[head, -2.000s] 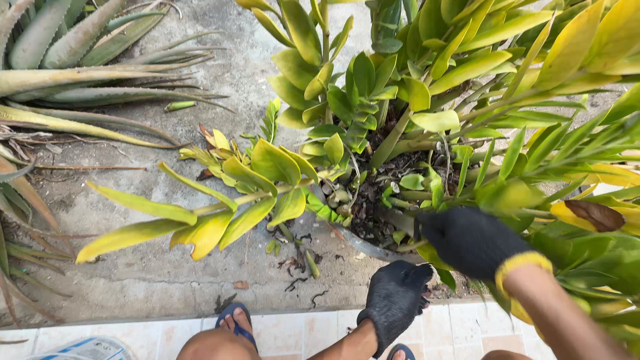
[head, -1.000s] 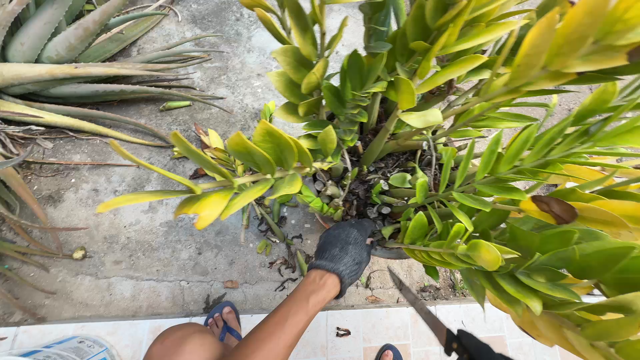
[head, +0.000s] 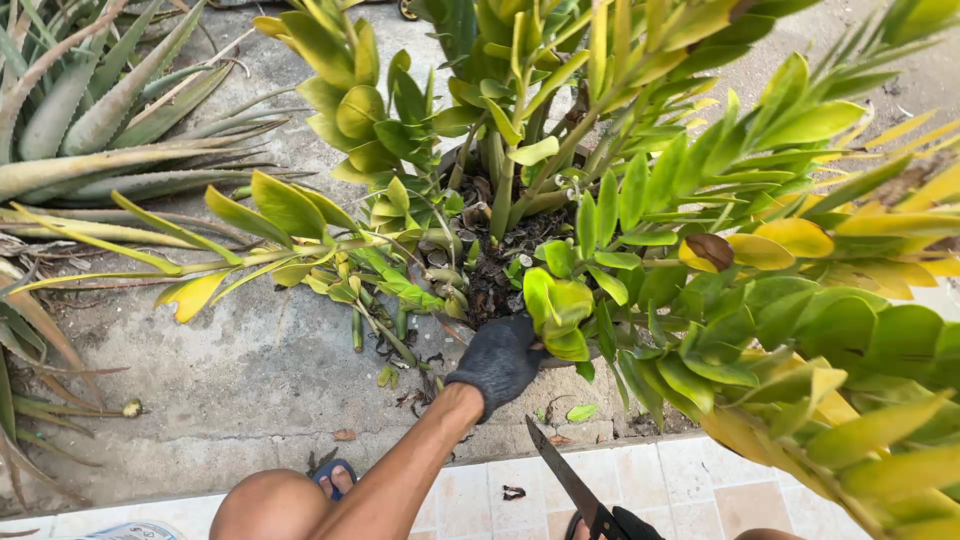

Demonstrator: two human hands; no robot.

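My left hand [head: 499, 364], in a dark glove, is at the near rim of a round pot of soil [head: 491, 289], beside a small green shoot [head: 556, 311]; its fingers are partly hidden, so its grip does not show. My right hand [head: 634, 525], gloved in black, is at the bottom edge, closed on the black handle of a knife [head: 562, 469] with a long, worn blade pointing up and left. Thick stems of a leafy ZZ plant [head: 502, 199] rise from the pot. One yellowing stem [head: 289, 251] leans out to the left.
An aloe plant [head: 105, 127] spreads at the upper left over the concrete [head: 217, 375]. Cut stem pieces [head: 382, 334] lie left of the pot. Long yellow-green stems crowd the right side. Pale tiles [head: 517, 480] run along the bottom, with a container lid [head: 135, 531] at the lower left.
Two seconds ago my right hand was at the plant's base; now it is lower, with the knife. My left hand has moved from below the pot to its rim.
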